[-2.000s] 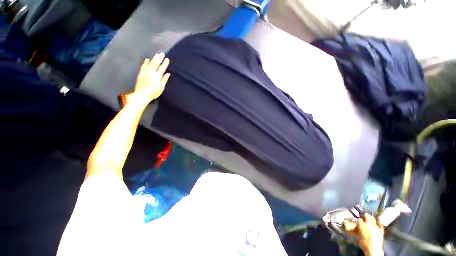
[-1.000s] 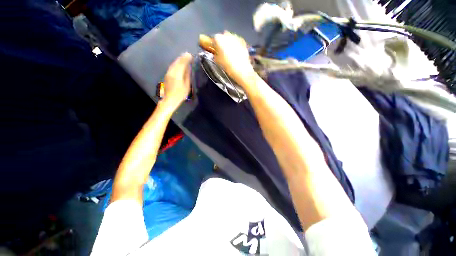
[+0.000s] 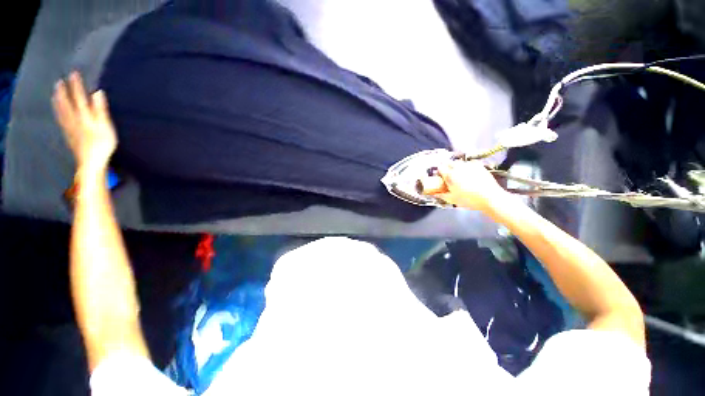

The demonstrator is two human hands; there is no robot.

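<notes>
The dark navy garment (image 3: 232, 116) lies spread with long folds over the grey pressing table (image 3: 39, 166). My right hand (image 3: 464, 184) is closed on the handle of the silver steam iron (image 3: 410, 174), which is at the garment's right end, its pointed tip towards the left. My left hand (image 3: 86, 128) is flat with fingers apart at the garment's left edge. Part of the smartphone (image 3: 113, 179) shows beside my left wrist; the wrist hides the rest.
The pale steam hose (image 3: 572, 76) and a cord (image 3: 587, 189) run off right. A navy pile (image 3: 526, 23) is at the far right. A blue plastic bag (image 3: 224, 317), red strip (image 3: 204, 251) and dark garments (image 3: 495, 298) are below the table.
The iron in my right hand has moved from the garment's left end to its right end. My left hand has opened out flat at the left edge. The view has turned.
</notes>
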